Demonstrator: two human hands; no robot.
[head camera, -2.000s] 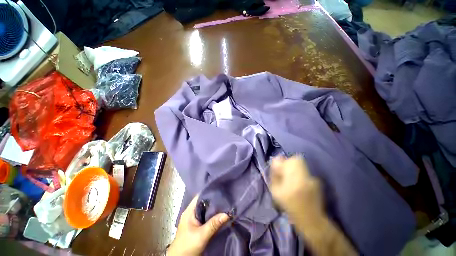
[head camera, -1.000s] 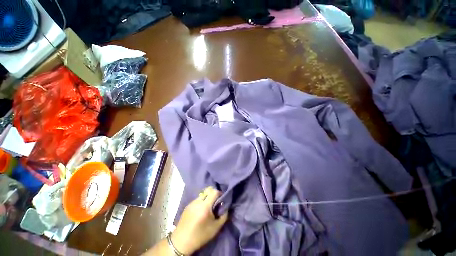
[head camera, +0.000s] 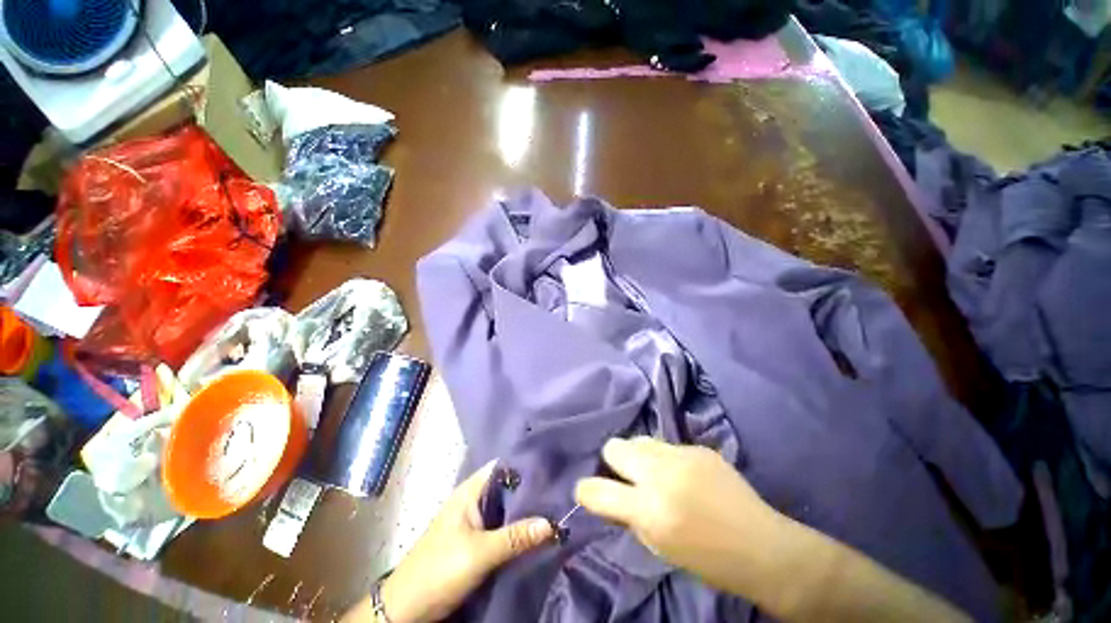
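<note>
A purple coat (head camera: 780, 365) lies spread on the table, its shinier lining (head camera: 670, 365) showing in the opening. My left hand (head camera: 469, 535) pinches the folded front edge of the coat between thumb and fingers. A dark button (head camera: 560, 532) sits at the thumb tip, and another dark spot like a button shows by the fingers. My right hand (head camera: 658, 493) holds a thin needle (head camera: 570, 515) at its fingertips, pointing at the button by the left thumb. The thread cannot be made out.
At left are an orange bowl (head camera: 235, 444), a dark phone (head camera: 380, 420), a red plastic bag (head camera: 171, 243), clear bags (head camera: 351, 329) and a white fan (head camera: 98, 61). Black garments (head camera: 609, 27) lie at the far side. More purple coats (head camera: 1036, 262) are heaped beyond the right edge.
My right hand, out of view one second ago with a thread stretched rightward, is back beside my left hand. My left thumb is again on the edge by the button. The view has shifted slightly.
</note>
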